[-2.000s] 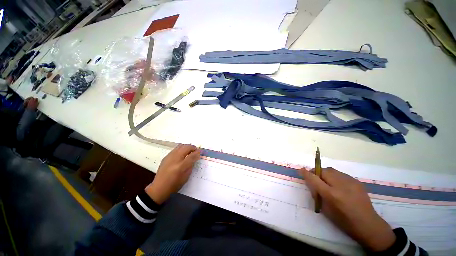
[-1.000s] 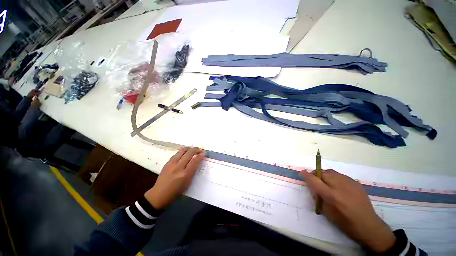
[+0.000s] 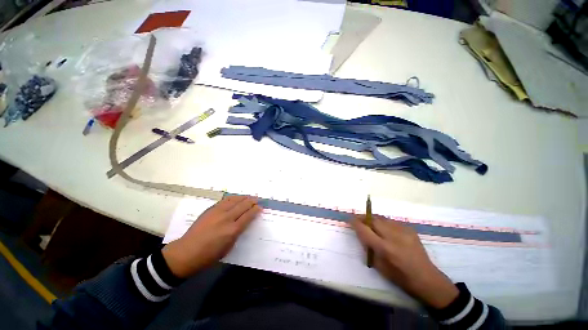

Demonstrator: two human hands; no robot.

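Note:
A blue-grey work strip (image 3: 309,211) lies along the red lines of the white paper template (image 3: 258,248). A long beige-grey tail (image 3: 174,189) runs left from its left end and curls away. My left hand (image 3: 216,232) lies flat, its fingertips on the strip near its left end; the palm hides part of the template. My right hand (image 3: 400,254) holds a thin yellow-gold pencil (image 3: 369,222) upright between the fingers, tip pointing away from me. Its fingertips touch the strip's middle. The strip's right end shows on the paper.
Tangled blue strips (image 3: 348,135) lie behind the template, with a straight bundle (image 3: 322,84) behind them. At left are a short steel ruler (image 3: 161,143), a dark pen (image 3: 173,135), clear plastic bags (image 3: 122,71) and a red-brown swatch (image 3: 163,21). Card patterns (image 3: 499,61) lie far right.
The view has swung right, so the table things sit further left and the strip's right end shows. My left hand has flattened onto the strip. My right hand still holds the pencil.

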